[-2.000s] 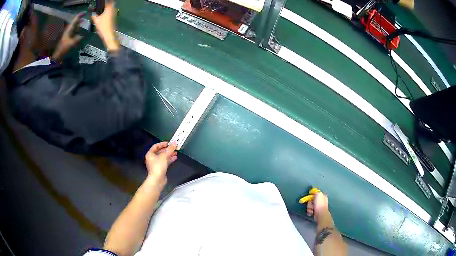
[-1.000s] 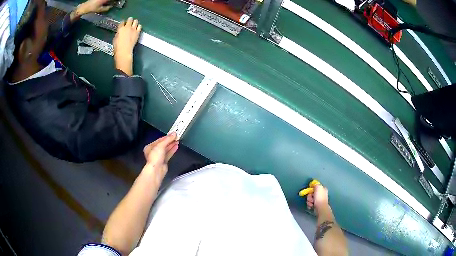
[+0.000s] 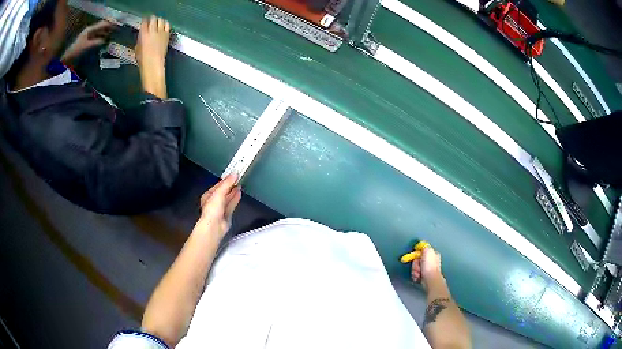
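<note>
A white-silver lamp housing (image 3: 256,141) with small dark holes lies slantwise across the green bench. Its far end is at the white strip, its near end at the bench edge. My left hand (image 3: 221,198) grips the near end between thumb and fingers. My right hand (image 3: 426,264) is at the bench edge on the right, away from the housing. Yellow finger cots (image 3: 416,251) show at its fingertips, and its other fingers are curled. It is too small to tell whether it holds anything.
Thin silver lines like tweezers (image 3: 217,116) lie left of the housing. A co-worker in a dark jacket (image 3: 95,146) works close on my left, hands on the line. A white strip (image 3: 382,151) runs along the bench. A red unit (image 3: 516,28) with a cable and a black screen (image 3: 593,150) stand far right.
My left hand still holds the housing's near end, with little movement. My right hand has shifted slightly. The co-worker's arms have moved over the line from their earlier raised position.
</note>
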